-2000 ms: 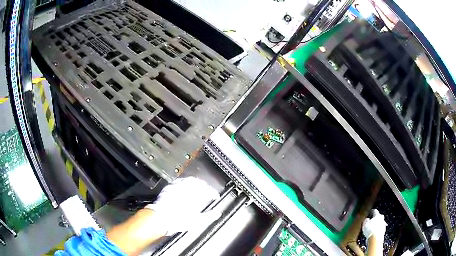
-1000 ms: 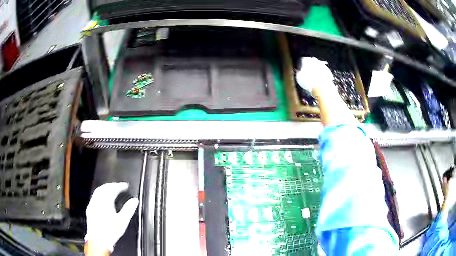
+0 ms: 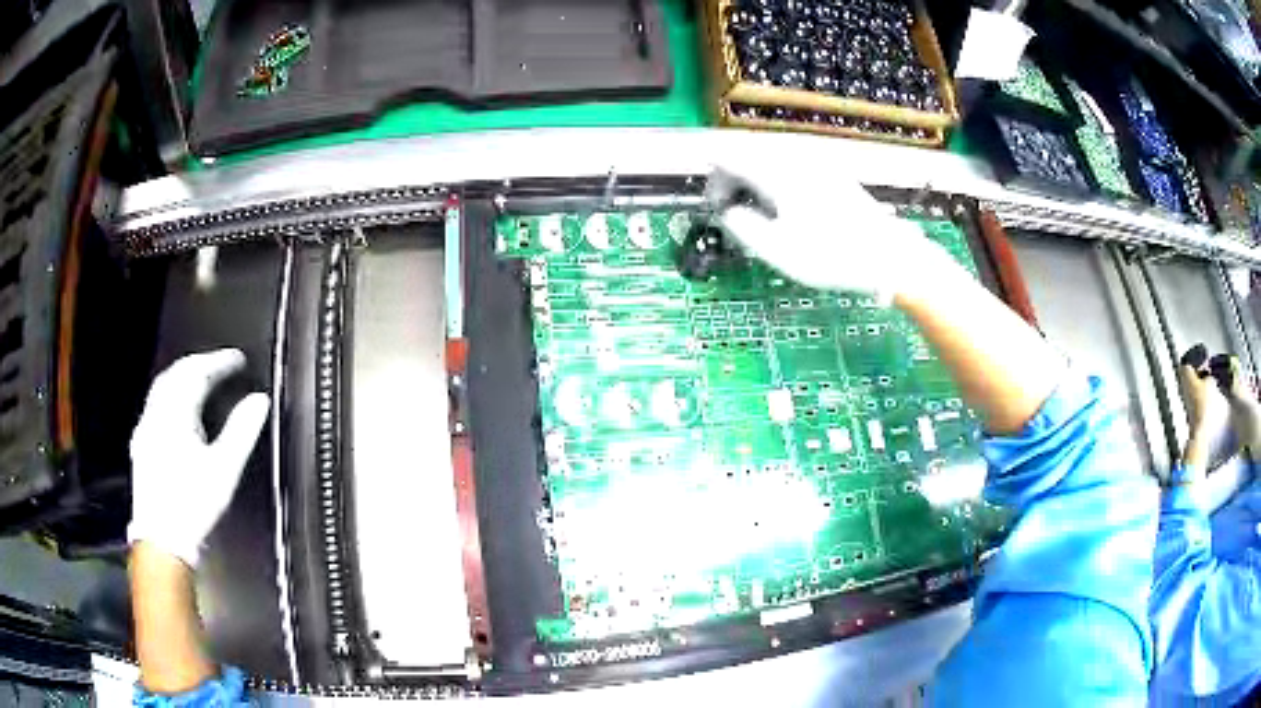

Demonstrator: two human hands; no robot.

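A green circuit board [image 3: 747, 401] lies in a black carrier [image 3: 505, 484] with reddish-brown side bars, on the conveyor. My right hand [image 3: 816, 235], white-gloved, is over the board's back edge. Dark rounded parts, seemingly capacitors [image 3: 703, 252], are at its fingertips, near the row of white circles. Whether they touch the board cannot be told. My left hand [image 3: 194, 450], white-gloved, is over the dark plate left of the carrier, fingers curled round what looks like a dark rounded part [image 3: 226, 397].
Behind the rail [image 3: 374, 187] are a black moulded tray [image 3: 456, 62] with small sub-boards [image 3: 274, 61], a brown box of capacitors [image 3: 830, 118] and component bins [image 3: 1037, 145]. Empty pallets [image 3: 42, 277] stand left. Another person's hands [image 3: 1210, 401] are at the right edge.
My view has turned from the pallets to the board. My right hand has come from the capacitor box to the board's back edge with dark parts. My left hand stays beside the carrier.
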